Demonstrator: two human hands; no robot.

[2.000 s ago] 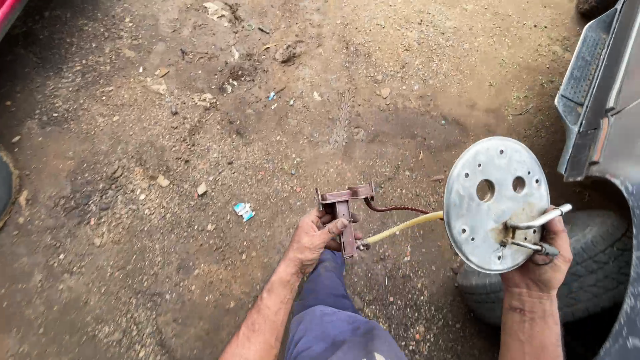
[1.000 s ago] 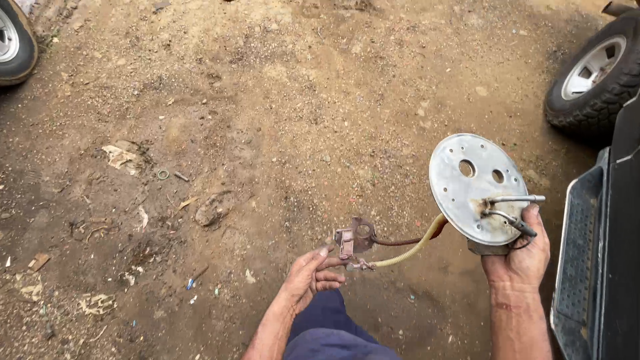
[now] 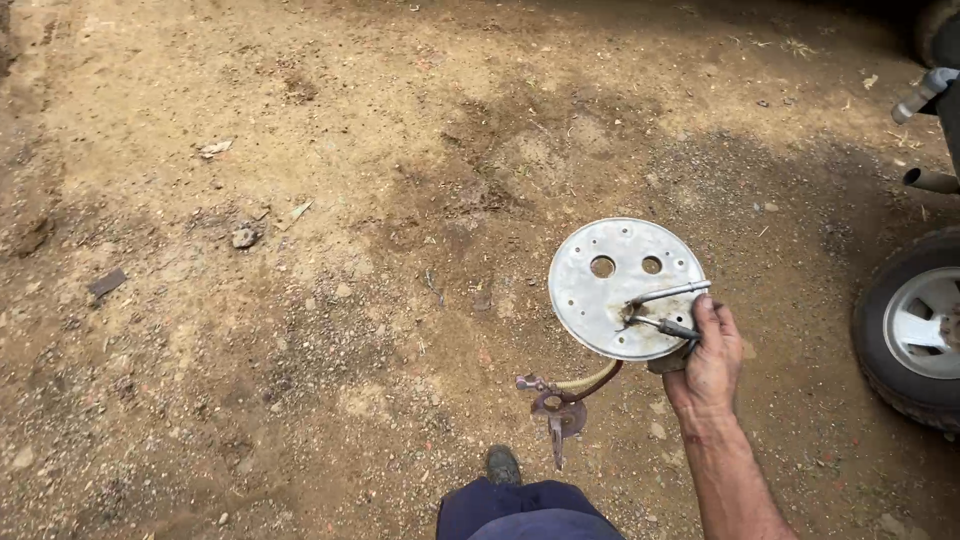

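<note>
My right hand grips a round metal flange plate at its lower right edge, beside two short metal pipes. The plate has two large holes and several small ones. From beneath it a yellowish hose and a dark red hose curve down to the left. At their ends hangs a reddish-brown bracket, which no hand touches. What lies under the plate is mostly hidden. My left hand is out of view.
Gravelly dirt ground bears a stone, a dark flat scrap and leaf-like litter. At the right are a vehicle's wheel and an open pipe end. My boot shows below.
My left hand has let go of the bracket and left the view. The bracket now hangs on its hoses below the plate. My right hand still holds the plate. The view has shifted over the ground.
</note>
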